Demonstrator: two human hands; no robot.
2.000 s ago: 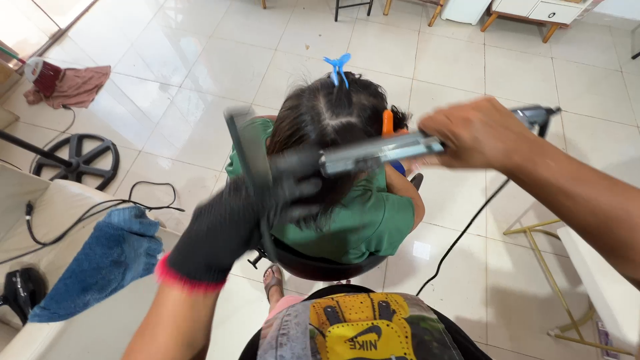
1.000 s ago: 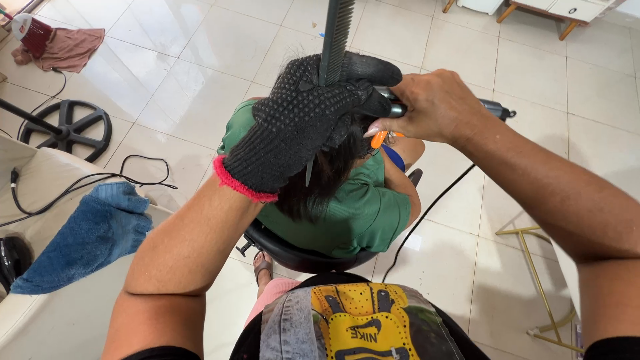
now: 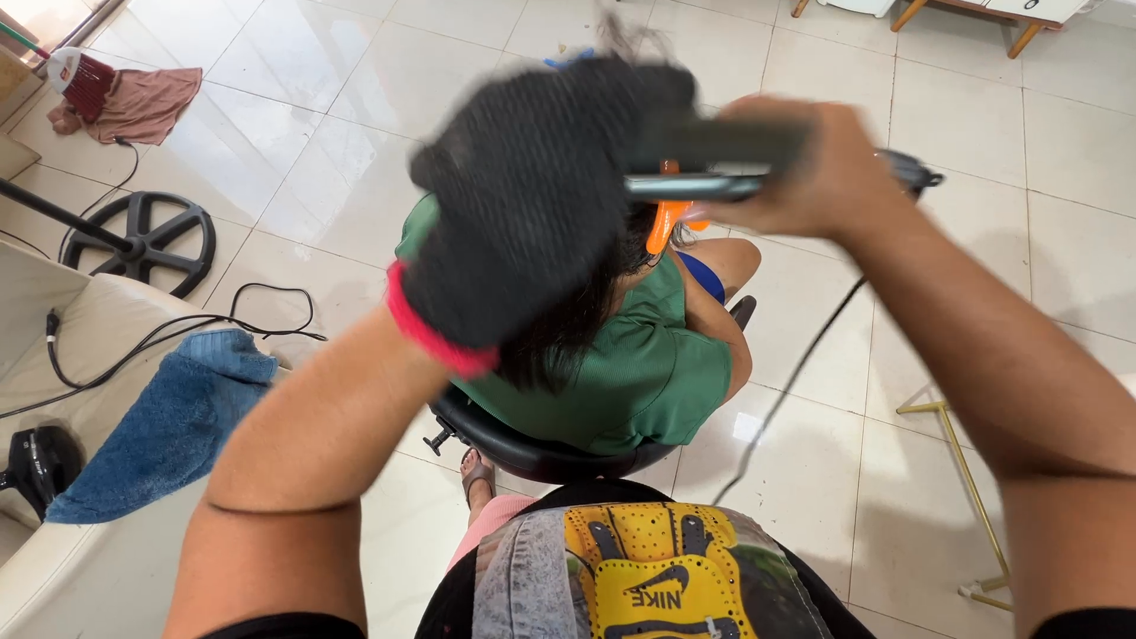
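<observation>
A person in a green shirt (image 3: pixel 652 382) sits in a black chair, with dark hair (image 3: pixel 555 351) hanging down the back. My left hand (image 3: pixel 532 195), in a black knit glove with a red cuff, covers much of the head; the glove is blurred and its fingers are hard to make out. My right hand (image 3: pixel 808 169), bare, is closed around a corded hair straightener (image 3: pixel 701 186), whose plates reach left to the glove. An orange hair clip (image 3: pixel 666 226) shows just below the plates. Part of a blue clip (image 3: pixel 568 59) shows beyond the glove. A few strands rise above the glove.
A black cord (image 3: pixel 790 382) runs down from the straightener. At left are a blue towel (image 3: pixel 177 426), a black hair dryer (image 3: pixel 40 466), loose cables, a black wheeled-looking round base (image 3: pixel 138 244) and a broom (image 3: pixel 84 84) by a pink cloth (image 3: pixel 146 102). A gold metal stand (image 3: pixel 963 479) is at right.
The upright comb seen in my gloved hand a second ago no longer shows clearly. Two seconds ago the straightener pointed left across the hair with the glove farther left; the glove now covers the head.
</observation>
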